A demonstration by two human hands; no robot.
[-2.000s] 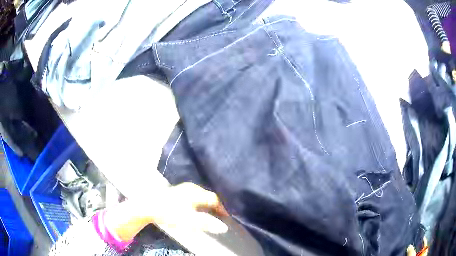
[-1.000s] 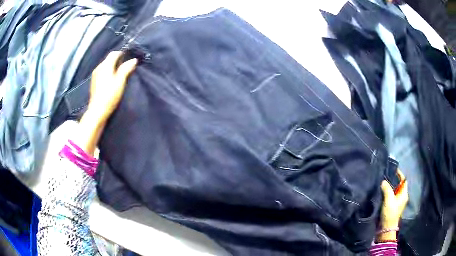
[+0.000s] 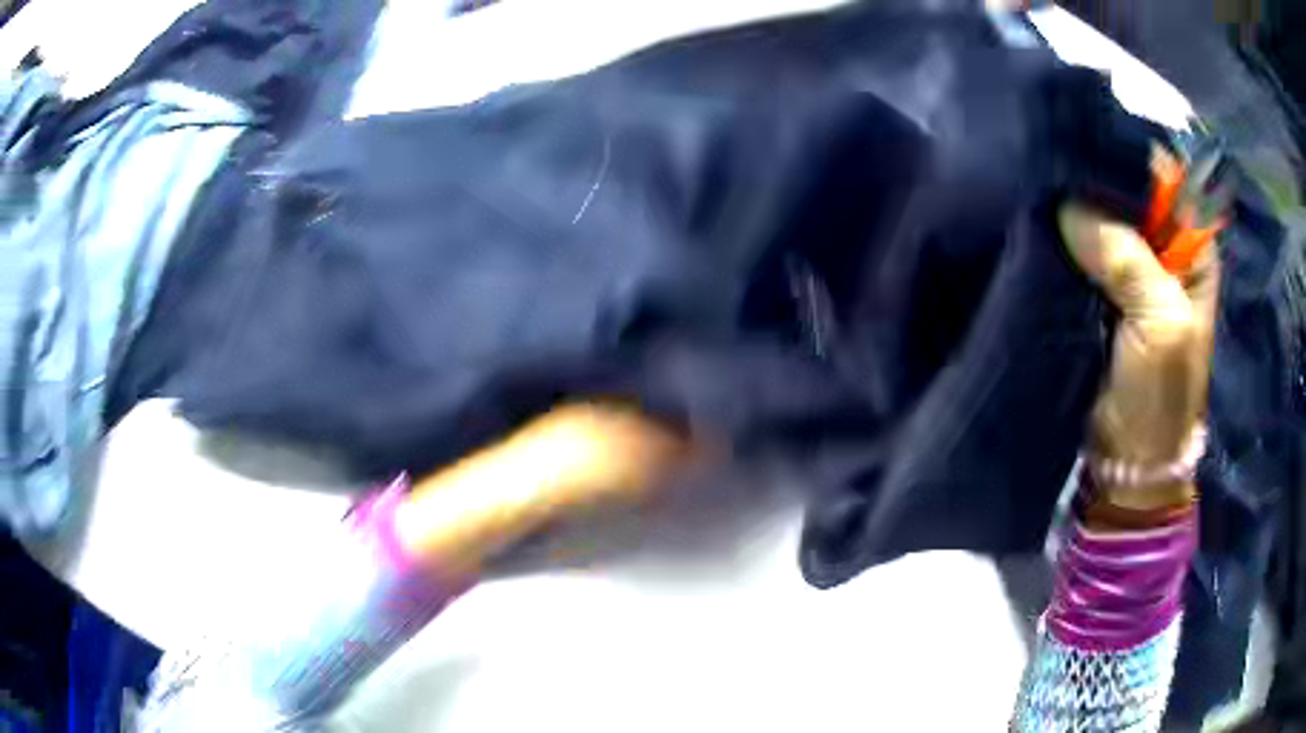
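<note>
A dark navy denim garment [image 3: 430, 258] lies across the white table, its right part bunched and lifted. A loose whitish thread shows on its upper middle. My right hand [image 3: 1146, 308] is at the right, closed around the orange-handled thread snips [image 3: 1177, 222], with the garment's bunched edge against its fingers. Whether the fingers also pinch the cloth is unclear. My left hand [image 3: 609, 458] is blurred at the garment's lower middle edge; its fingertips blend into the cloth, so its grip cannot be made out.
Pale blue and navy denim [image 3: 129, 272] is heaped at the left table edge. More dark denim [image 3: 1253, 372] lies at the right, beyond my right hand. The white table [image 3: 688, 644] shows below the garment. Something blue [image 3: 100, 666] is at the lower left.
My left hand has moved from the garment's upper left to its lower middle. My right hand has moved up with the snips. The garment's right part is now bunched, and its lower edge is higher.
</note>
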